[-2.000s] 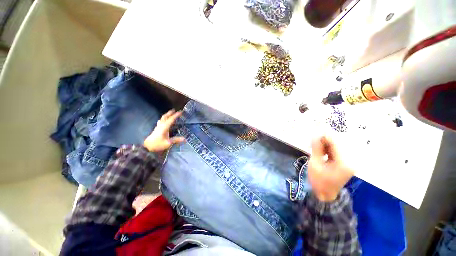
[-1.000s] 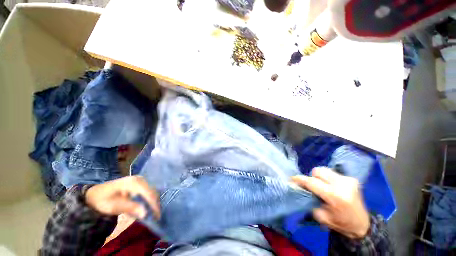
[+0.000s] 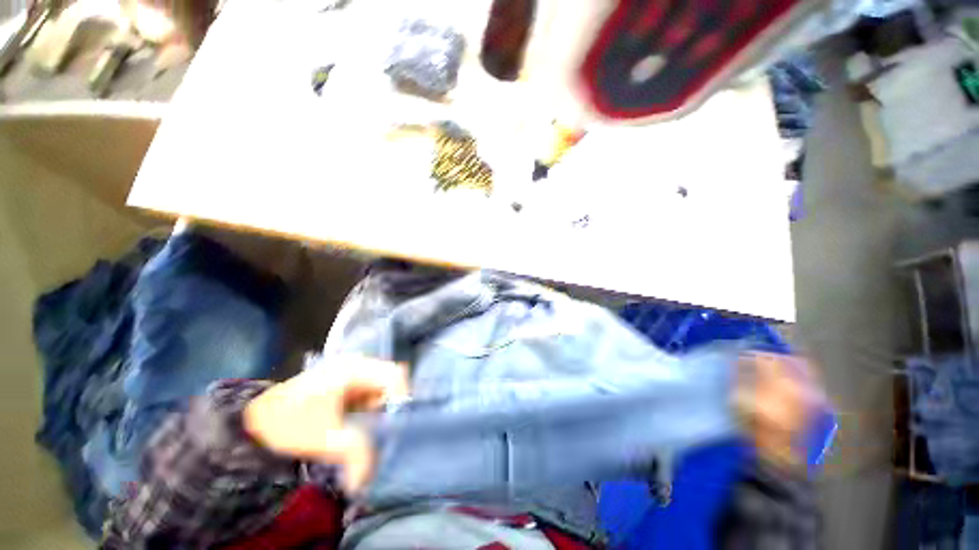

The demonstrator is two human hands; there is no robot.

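A pair of light blue jeans (image 3: 526,430) is stretched across my lap, its waistband pulled out sideways and blurred by motion. My left hand (image 3: 327,414) grips the band's left end. My right hand (image 3: 778,408), strongly blurred, holds its right end. The rest of the jeans bunches up below the table's front edge. A pile of brass buttons (image 3: 462,161) lies on the white table (image 3: 301,172), beyond the jeans.
The button-attaching machine's red-and-white head (image 3: 666,64) hangs over the table's back. A speckled plastic bag (image 3: 425,56) lies at the back left. Waiting jeans (image 3: 199,322) heap at left. A blue bin (image 3: 676,500) stands at right below the table.
The jeans have left the table edge and are now held spread over my lap between both hands. Since one second ago the waistband has been pulled straighter. The view has turned.
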